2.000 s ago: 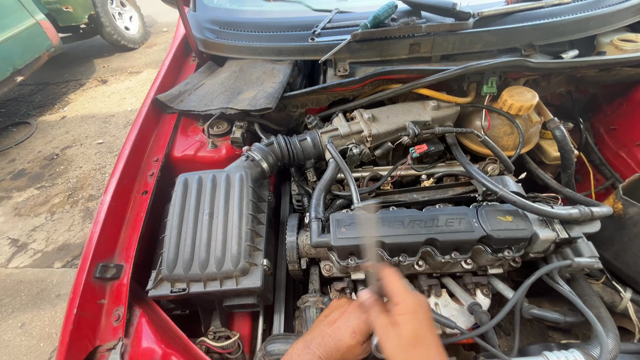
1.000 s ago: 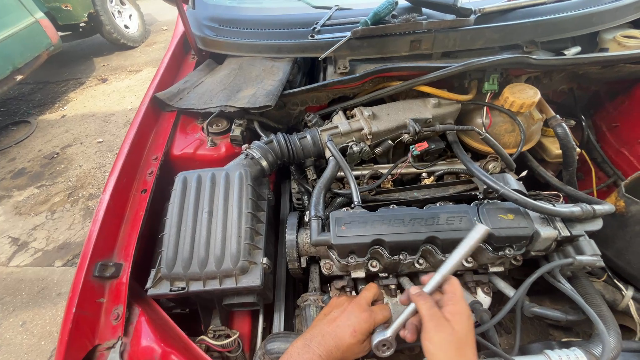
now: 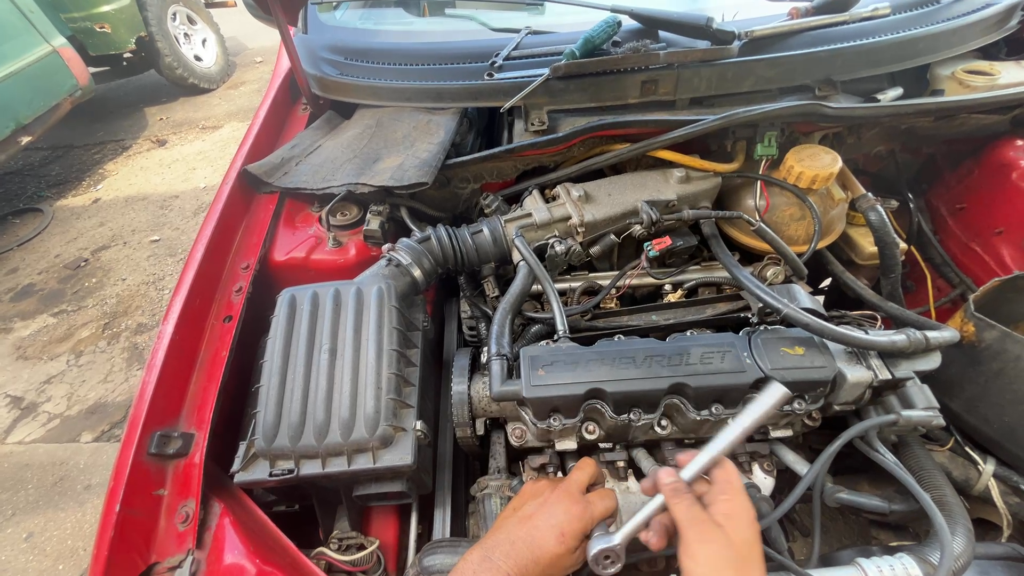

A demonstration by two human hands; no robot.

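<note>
My right hand (image 3: pixel 708 504) grips the handle of a chrome ratchet wrench (image 3: pixel 704 460), which slants from its round head at lower left up to its handle end over the engine's black valve cover (image 3: pixel 640 364). Close beside the ratchet head, my left hand (image 3: pixel 552 512) reaches down at the front of the cylinder head, its fingers bent near the spark plug area. Part of a metal piece shows between the left hand and the ratchet head; whether the fingers hold it is hidden. A spark plug boot (image 3: pixel 644 460) lies between the two hands.
A ribbed air filter box (image 3: pixel 340 376) stands left of the engine. Grey ignition leads (image 3: pixel 832 456) loop at the right. On the cowl lie a green-handled screwdriver (image 3: pixel 592 38), wrenches (image 3: pixel 512 48) and other tools. A rubber mat (image 3: pixel 360 148) covers the fender's rear corner.
The ratchet was blurred and nearly upright two seconds ago; since then it slants to the upper right in my right hand. My left hand stays low by the cylinder head.
</note>
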